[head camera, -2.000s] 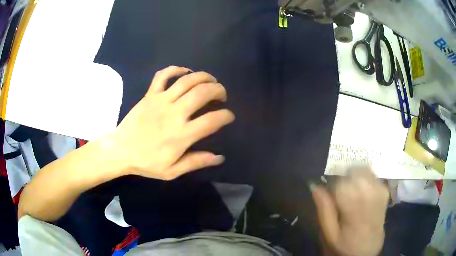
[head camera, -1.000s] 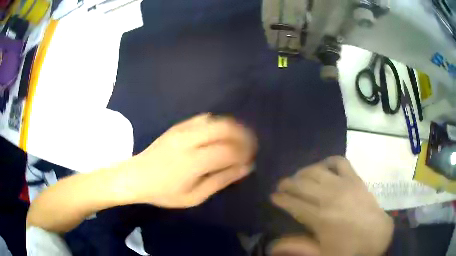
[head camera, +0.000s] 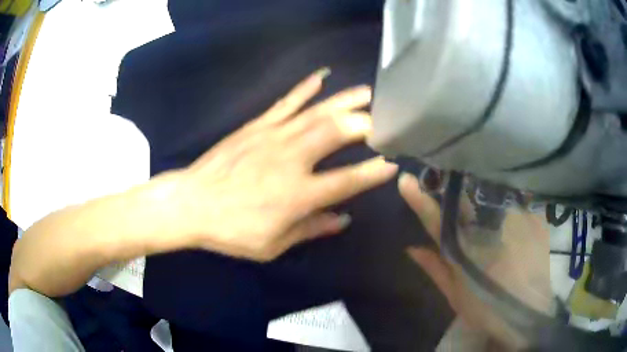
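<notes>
A large dark fabric panel (head camera: 199, 75) lies flat on the white machine table (head camera: 69, 137), with a curved notch at its left edge. My left hand (head camera: 275, 172) lies palm down on the panel with its fingers spread, fingertips beside the grey-white sewing machine head (head camera: 474, 82). My right hand (head camera: 495, 254) is at the right, partly hidden behind the machine's parts and a dark curved cable or bar; a thumb or finger shows on the cloth. The needle area is hidden by the head.
A yellow-orange strip (head camera: 20, 89) runs down the table's left side. Printed ruler markings show on a white piece (head camera: 320, 324) at the front edge. A blue tool (head camera: 578, 240) and a yellow object (head camera: 592, 297) show at the right, partly covered.
The machine head now fills the upper right of the view. My left hand has opened its fingers and sits nearer the head. My right hand has moved up, behind machine parts. The view has shifted.
</notes>
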